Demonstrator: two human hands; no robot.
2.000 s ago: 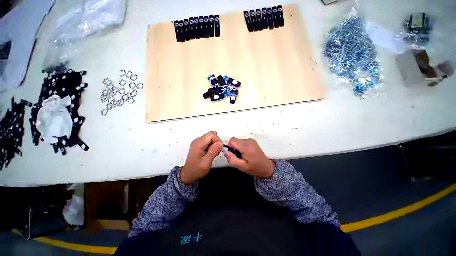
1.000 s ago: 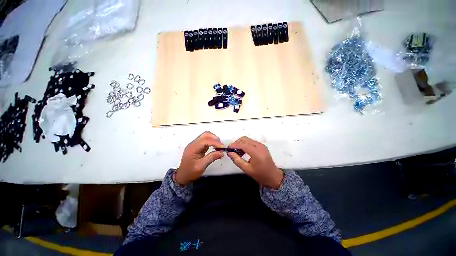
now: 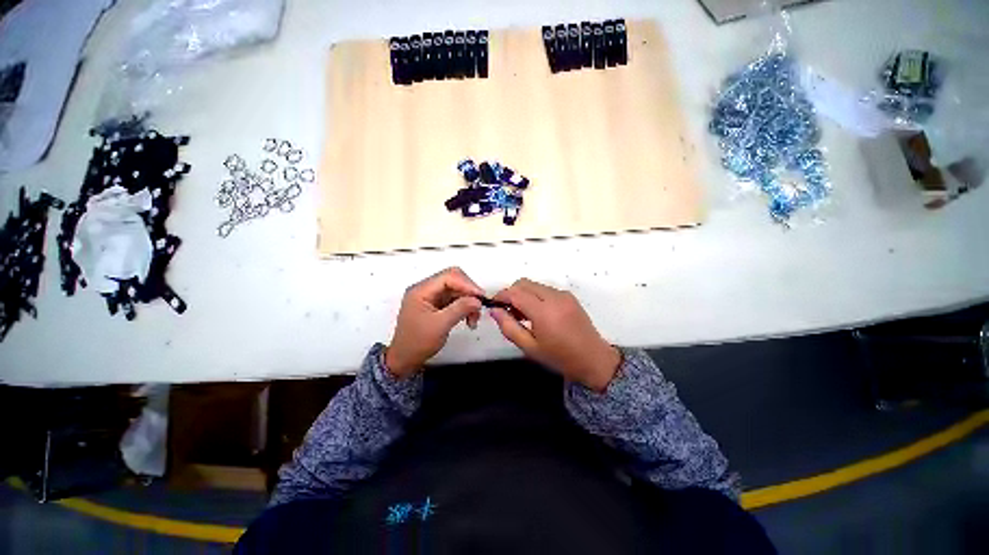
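Note:
My left hand (image 3: 433, 318) and my right hand (image 3: 554, 326) meet over the table's near edge. Both pinch a small black strap tab (image 3: 495, 305) between their fingertips; most of it is hidden by the fingers. Whether a fitting is on it cannot be told. Beyond the hands, a small pile of dark tabs with blue-silver fittings (image 3: 488, 193) lies on the tan work board (image 3: 374, 163). Two rows of black tabs stand side by side at the board's far edge, one on the left (image 3: 439, 57) and one on the right (image 3: 586, 47).
Metal rings (image 3: 260, 186) lie left of the board. Dark tab heaps are further left, one with a crumpled white piece (image 3: 113, 241) on top. A clear bag of blue-silver fittings (image 3: 769, 130) and a small open box (image 3: 916, 168) are at right.
The view has shifted a little. The hands stay together on the black tab, which was more exposed between the fingers a second ago and is now more covered.

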